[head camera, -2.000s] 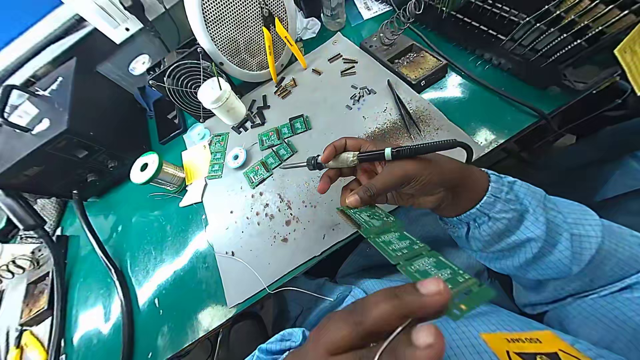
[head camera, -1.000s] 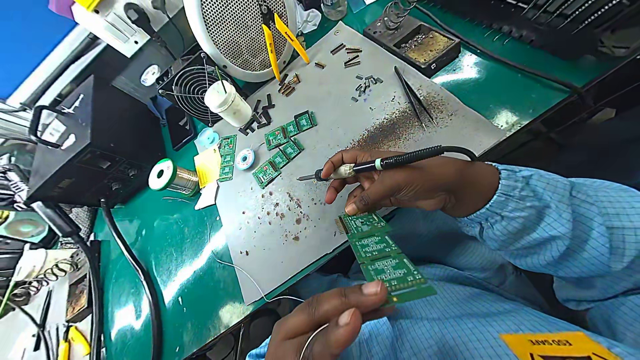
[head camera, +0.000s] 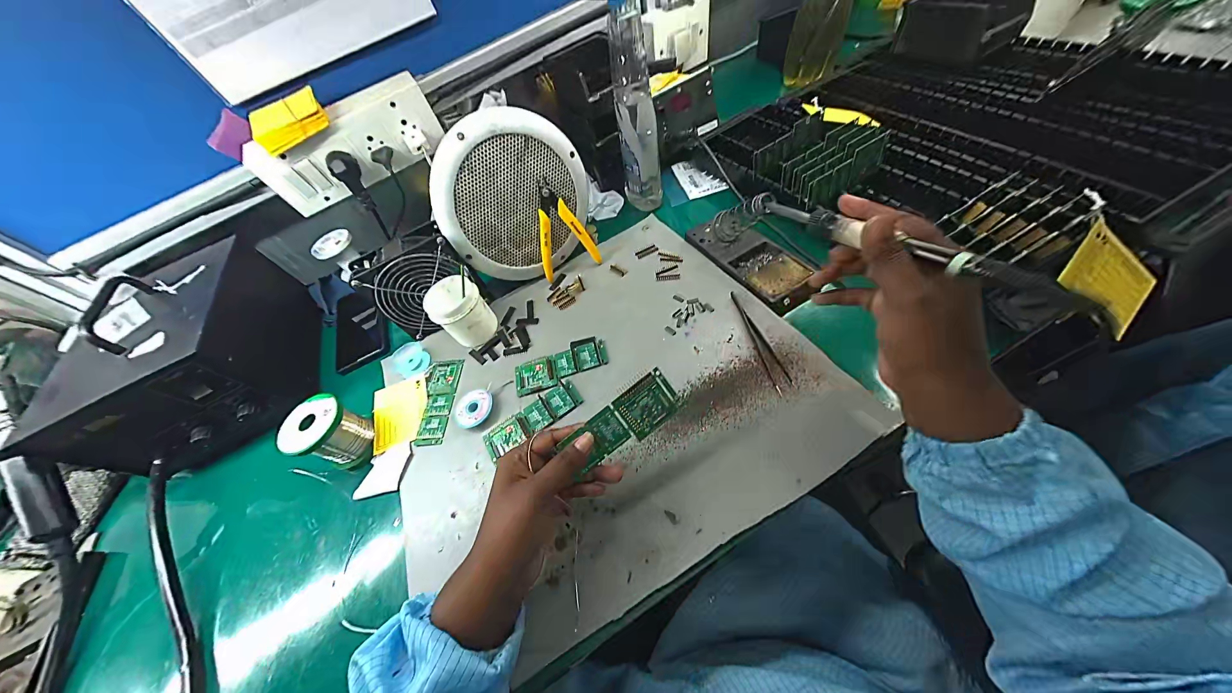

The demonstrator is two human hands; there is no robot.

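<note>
My left hand (head camera: 549,472) pinches a strip of green circuit boards (head camera: 643,402) above the grey mat (head camera: 712,491); a thin wire hangs below that hand. My right hand (head camera: 890,260) grips a soldering iron (head camera: 857,234) at the right, its front end at the coiled stand (head camera: 739,218) over a solder tray (head camera: 773,273). More small green boards (head camera: 534,416) lie on the mat beyond my left hand, around a small white spool (head camera: 473,409). Tweezers (head camera: 760,345) lie on the mat between my hands, amid brown debris.
Yellow-handled cutters (head camera: 568,231) lean on a round fume extractor (head camera: 510,192). A white jar (head camera: 461,311), black connectors (head camera: 508,337) and pin headers (head camera: 565,292) stand or lie nearby. A solder wire reel (head camera: 325,430) is at left, beside a black soldering station (head camera: 164,356). A black rack (head camera: 1020,135) fills the right back.
My right hand has moved from beside the boards, with the soldering iron, to the stand. My left hand now holds the board strip over the mat. The view has shifted strongly.
</note>
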